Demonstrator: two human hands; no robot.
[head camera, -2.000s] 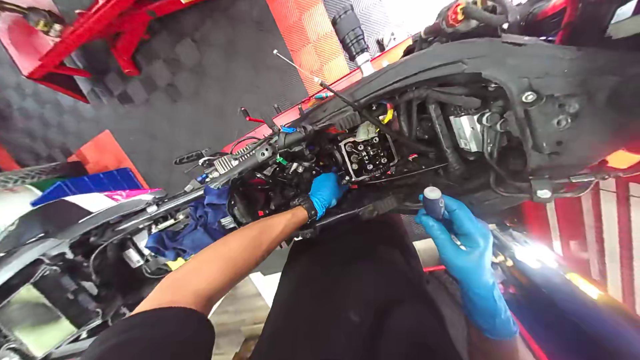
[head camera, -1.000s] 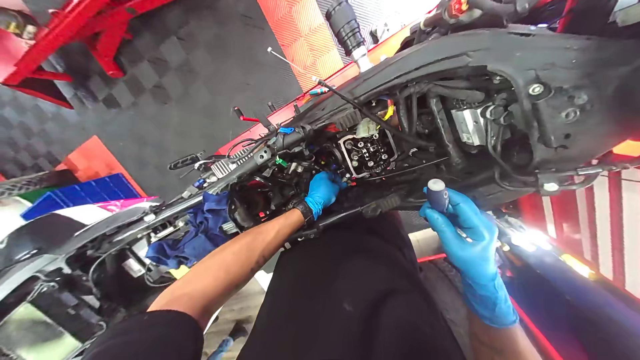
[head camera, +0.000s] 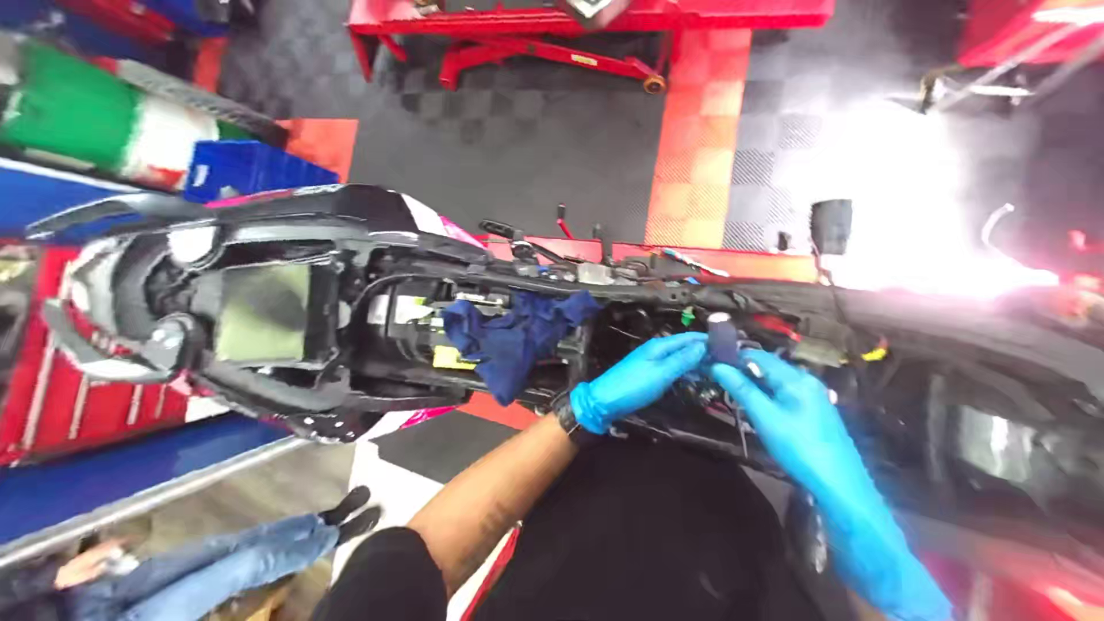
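Observation:
Both hands wear blue gloves over a partly stripped motorcycle (head camera: 405, 267). My right hand (head camera: 780, 397) holds a small dark cylinder with a pale end (head camera: 723, 338), upright over the engine bay. My left hand (head camera: 642, 379) has come up beside it, its fingertips at or very near the cylinder; whether it grips anything does not show clearly. Under the hands lie wires and engine parts, partly hidden and blurred. A dark blue cloth (head camera: 517, 336) is draped over the frame, left of my left hand.
A red metal stand (head camera: 552, 56) stands across the tiled floor. A blue bin (head camera: 250, 168) is beyond the motorcycle's tail. At the lower left, another person's jeans-clad legs (head camera: 233, 561) show. A black cylindrical part (head camera: 831, 226) stands past the frame.
My left hand has left the engine bay beside the exposed engine part and met my right hand at the cylinder. The view has swung left toward the tail.

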